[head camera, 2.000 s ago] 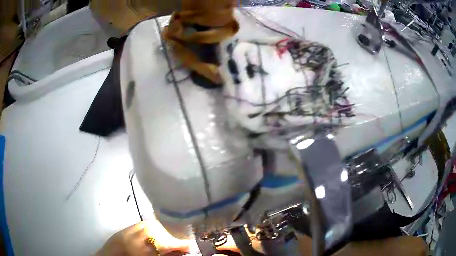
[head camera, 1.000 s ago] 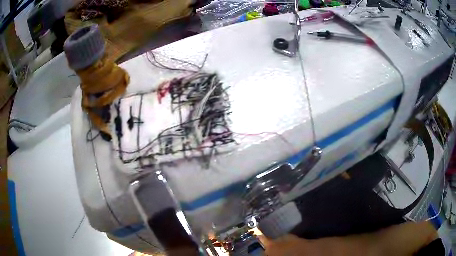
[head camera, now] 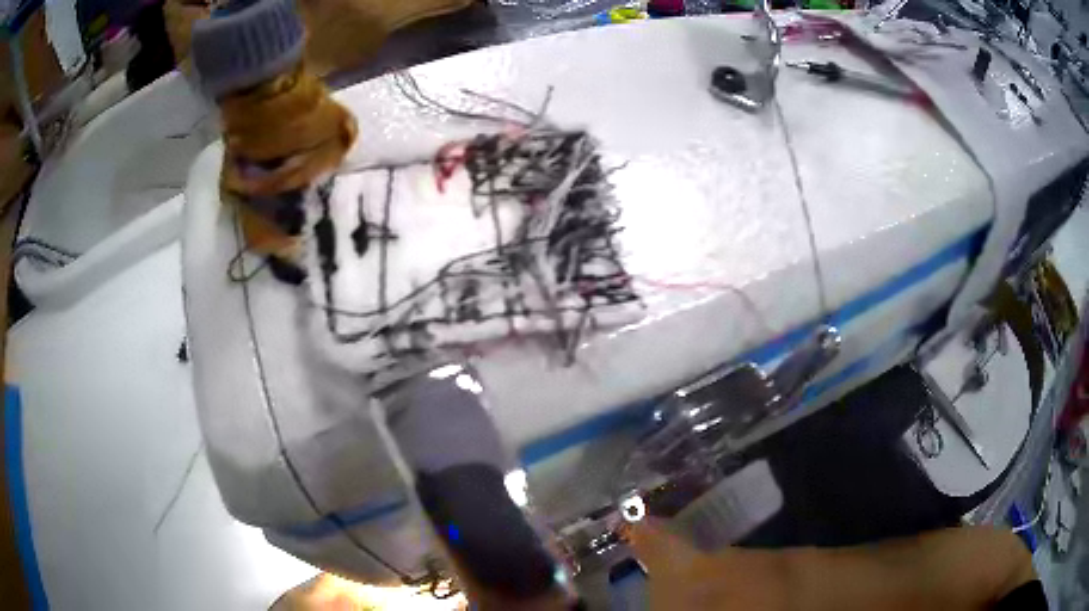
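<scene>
The white sewing machine head [head camera: 705, 179] with a blue stripe fills the middle. A black panel [head camera: 860, 460] lies on the table beyond the head's right side, partly hidden by the machine. My left hand [head camera: 358, 592] shows as a brightly lit sliver at the bottom edge under the head; its fingers are hidden. My right hand [head camera: 681, 573] and forearm reach in from the lower right towards the needle area, beside the grey ribbed dial [head camera: 734, 504]. Its fingertips are hidden behind the shiny metal guard [head camera: 460, 442]. What either hand holds cannot be seen.
A marked white patch [head camera: 412, 245] with loose threads and a grey-capped post [head camera: 248, 45] wrapped in tan band are on the head. A pen-like tool [head camera: 854, 79] lies farther right. Long thin grey metal tweezers or scissors [head camera: 952, 415] lie right of the machine. Blue tape [head camera: 17, 501] runs at left.
The view has shifted, so the machine sits farther left than two seconds ago. The black piece left of the head is out of sight. More of my right forearm shows; less of my left hand shows.
</scene>
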